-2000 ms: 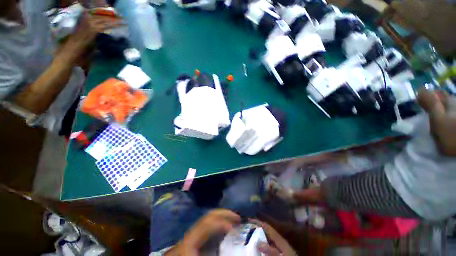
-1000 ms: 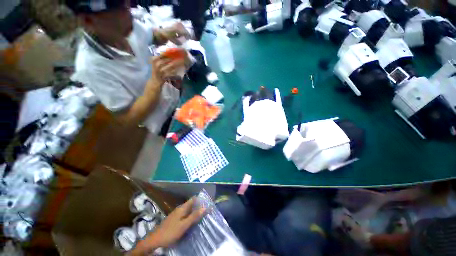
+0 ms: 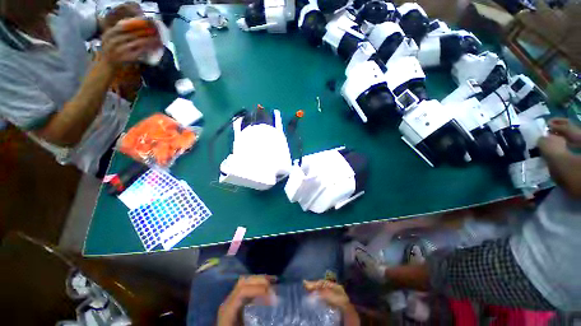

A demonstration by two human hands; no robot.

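Observation:
A shiny, crinkled clear plastic bag (image 3: 290,313) lies over my lap at the bottom edge, partly cut off; its content is too unclear to tell. My left hand (image 3: 250,298) holds its left side and my right hand (image 3: 332,298) holds its right side, both with bent fingers and a little blurred. On the green table in front stand two white-and-black cameras: one (image 3: 260,153) with its black part towards the far side, and one (image 3: 323,179) to its right with the black part facing right.
Sticker sheets (image 3: 167,210), a bag of orange pieces (image 3: 156,139) and a squeeze bottle (image 3: 204,54) are on the table's left. Many cameras (image 3: 439,130) stand at the back right. One person sits left with an orange item (image 3: 137,28); another is at right. A carton (image 3: 121,280) is lower left.
The view has swung left to right, away from the carton. My left hand has moved from over the carton's side to my lap, and both hands now show on the bag.

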